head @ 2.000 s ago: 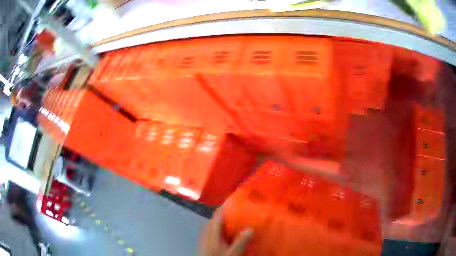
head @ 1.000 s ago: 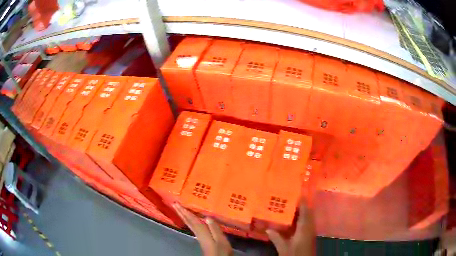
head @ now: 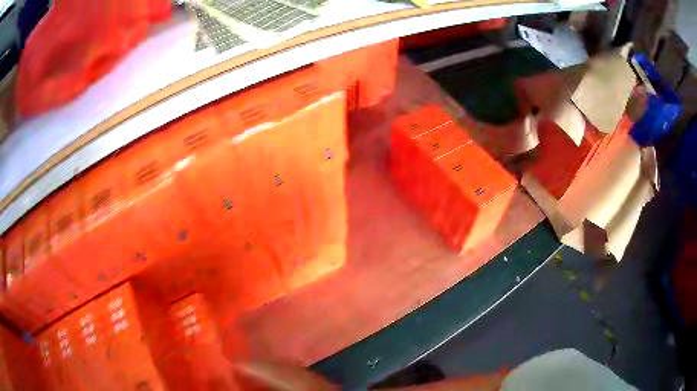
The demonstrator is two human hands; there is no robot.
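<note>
Orange-red product boxes stand in a long row under the shelf. More boxes with pale printed characters stand at the lower left. A separate group of several boxes sits on the board at the right. A blurred bare hand, seemingly my right hand, is at the bottom edge beside the lower-left boxes, with its forearm and grey sleeve cut off by the edge. Its fingers and any hold are not clear. My left hand is not visible.
The white shelf carries a red bag-like item and gridded label sheets. A torn-open brown carton with orange boxes is at the bench's right end. A blue object is behind it.
The view has swung right, bringing the carton and separate box group into view. Both hands were at the front boxes; now only one blurred hand shows at the bottom edge.
</note>
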